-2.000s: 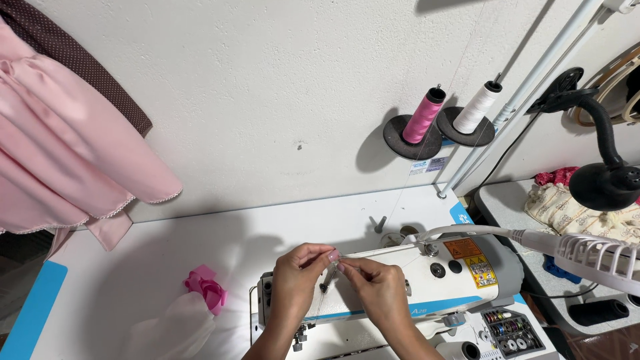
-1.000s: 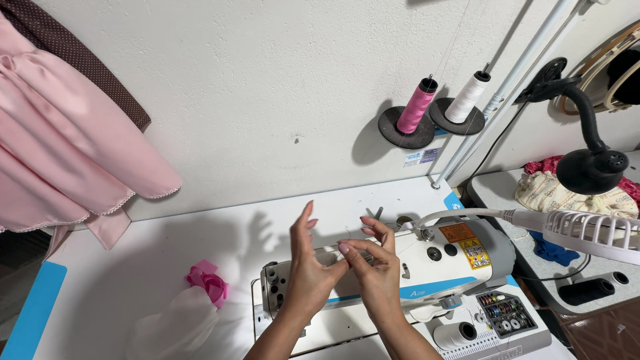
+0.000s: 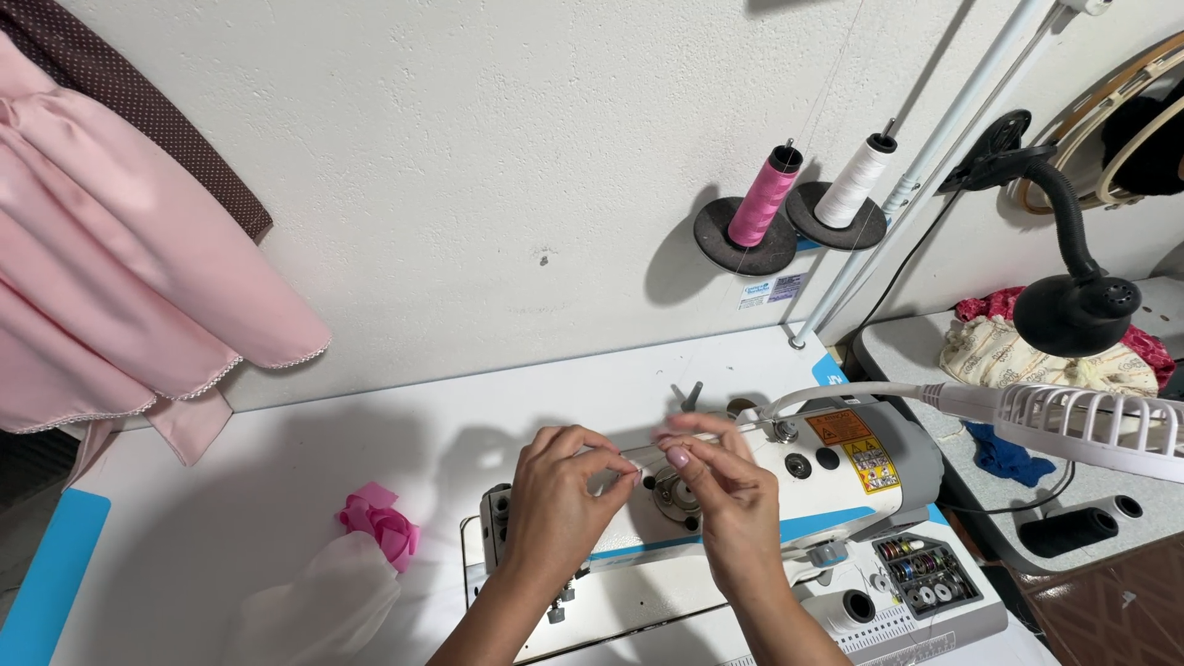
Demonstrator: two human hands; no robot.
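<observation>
Both my hands are held above the white sewing machine (image 3: 837, 509). My left hand (image 3: 560, 504) pinches a tiny whitish thing, perhaps thread, between thumb and forefinger. To its right, my right hand (image 3: 731, 504) has thumb and forefinger pinched on what looks like fine thread, its other fingers raised and blurred. A short gap parts the fingertips. Behind the machine stand a pink thread cone (image 3: 766, 199) and a white thread cone (image 3: 856, 182) on round black holders. A bright pink ribbon piece (image 3: 379, 525) with sheer white fabric (image 3: 324, 601) lies left of the machine.
A white clip fan (image 3: 1091, 430) and a black gooseneck lamp (image 3: 1078, 310) reach in from the right. A bobbin tray (image 3: 925, 573) and a white spool (image 3: 842, 609) sit at the machine's front right. A pink satin garment (image 3: 139, 250) hangs at left.
My hands, close together two seconds ago, are now a little apart. The left hand's raised fingers from one second ago have curled in.
</observation>
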